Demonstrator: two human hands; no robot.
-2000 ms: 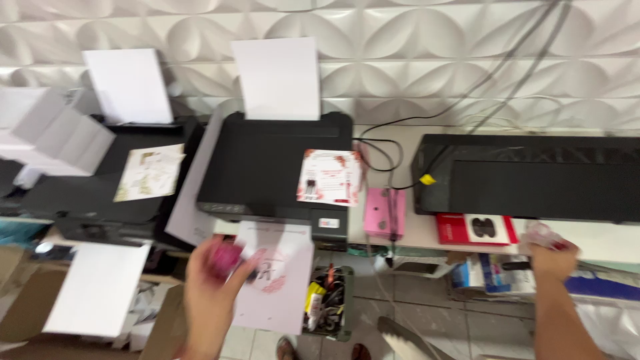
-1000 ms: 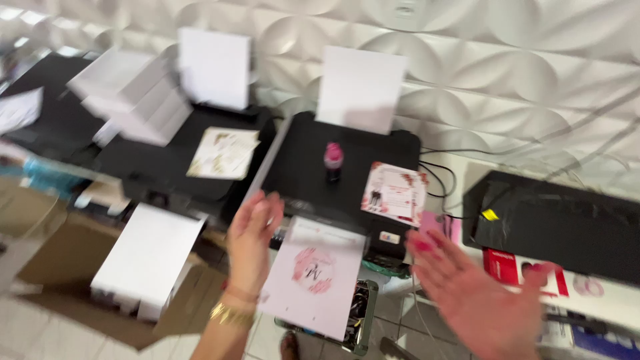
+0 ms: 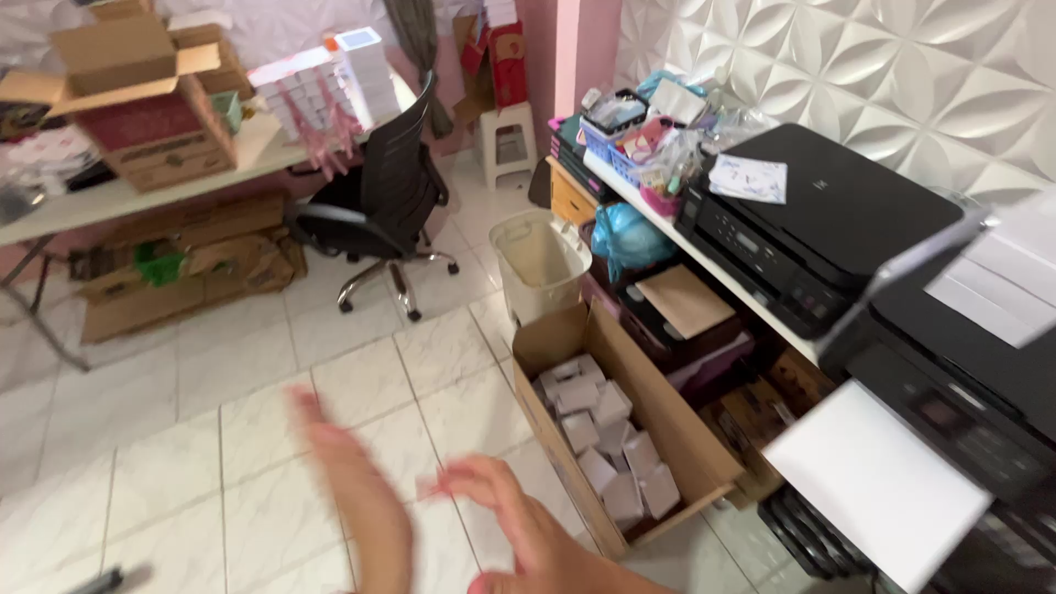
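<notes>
Blurred by motion, my left hand [image 3: 359,487] is raised over the tiled floor with nothing in it. My right hand [image 3: 516,524] is beside it, fingers apart and empty, nearest to a long open cardboard box [image 3: 681,421] that holds several small white boxes [image 3: 610,404]. At the right, a black printer [image 3: 833,198] has a printed card [image 3: 747,178] on its lid. A second black printer [image 3: 957,355] stands nearer, with a white sheet of paper [image 3: 879,478] sticking out of its front.
A beige bin [image 3: 540,260] stands beyond the cardboard box. Farther off are a black office chair [image 3: 379,181] and a white stool [image 3: 505,144]. A table [image 3: 264,144] at the upper left carries an open carton [image 3: 148,124] and stacked white boxes [image 3: 309,91]. Flattened cardboard [image 3: 181,289] lies beneath it.
The view has swung far to the left, from the printers to the floor and room. Two seconds ago my left hand held a pink object; one second ago a pink bottle stood on a printer and both hands were empty.
</notes>
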